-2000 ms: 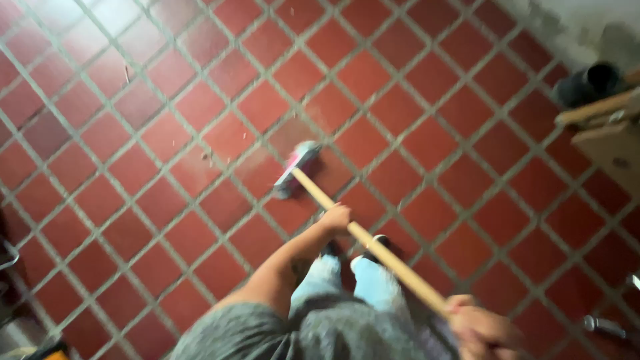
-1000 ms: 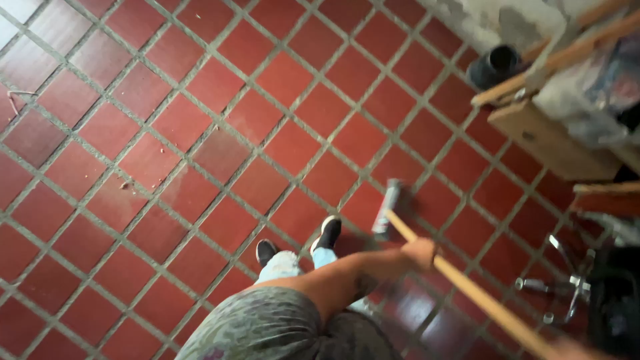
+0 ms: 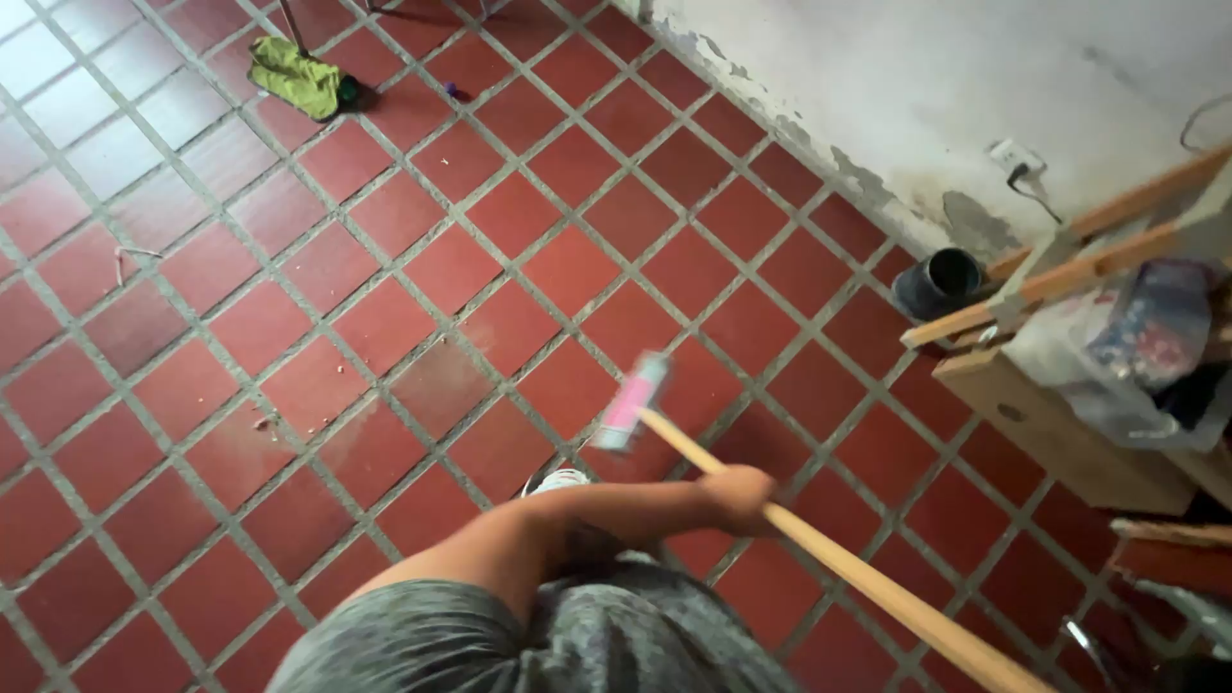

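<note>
My left hand [image 3: 739,499] grips the wooden handle of a push broom [image 3: 630,400] a short way above its head. The broom head is pink and pale grey, slightly blurred, and lies over the red floor tiles [image 3: 573,269] ahead of my feet. From there the handle runs down to the lower right edge of the view. My right hand is out of the picture. Small bits of debris [image 3: 265,423] lie on the tiles to the left of the broom. One shoe [image 3: 556,481] shows partly behind my forearm.
A green cloth-covered floor tool [image 3: 300,79] stands at the upper left. Along the right are a dark pot [image 3: 938,283], a wooden frame [image 3: 1049,279], a plastic bag [image 3: 1088,356] and a cardboard box [image 3: 1059,438]. A peeling white wall [image 3: 924,87] with a socket rises behind them.
The view has shifted, bringing in the green floor tool and more wall. My left hand has stayed on the broom handle. My right hand, blurred at the handle's rear earlier, has left the view.
</note>
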